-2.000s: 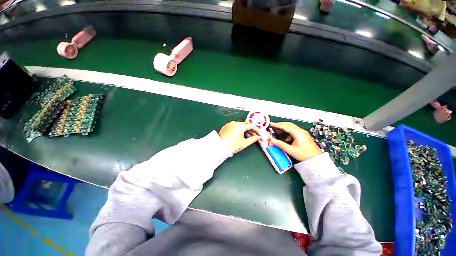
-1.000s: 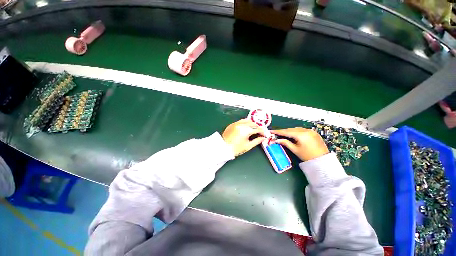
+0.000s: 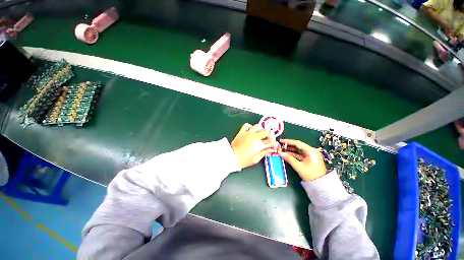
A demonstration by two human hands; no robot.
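Observation:
An open pink fan housing (image 3: 271,126) lies on the dark green bench in front of me, its round red-and-white head away from me. A blue battery cell (image 3: 277,170) sits in its handle, which points towards me. My left hand (image 3: 251,145) grips the housing's neck from the left. My right hand (image 3: 303,159) has its thumb and fingertips at the neck from the right. Whether it pinches a small part there is too small to tell. The fingers partly hide the neck.
Loose small boards (image 3: 346,155) lie right of my hands, beside a blue bin (image 3: 405,203) of boards. Board panels (image 3: 74,104) lie at the left. Pink fans (image 3: 204,62) are on the green belt beyond the white edge strip. A grey post (image 3: 419,118) stands at right.
The housing has turned so its handle points more directly towards me. Both hands stay at its neck. The fans on the belt have shifted right in the view.

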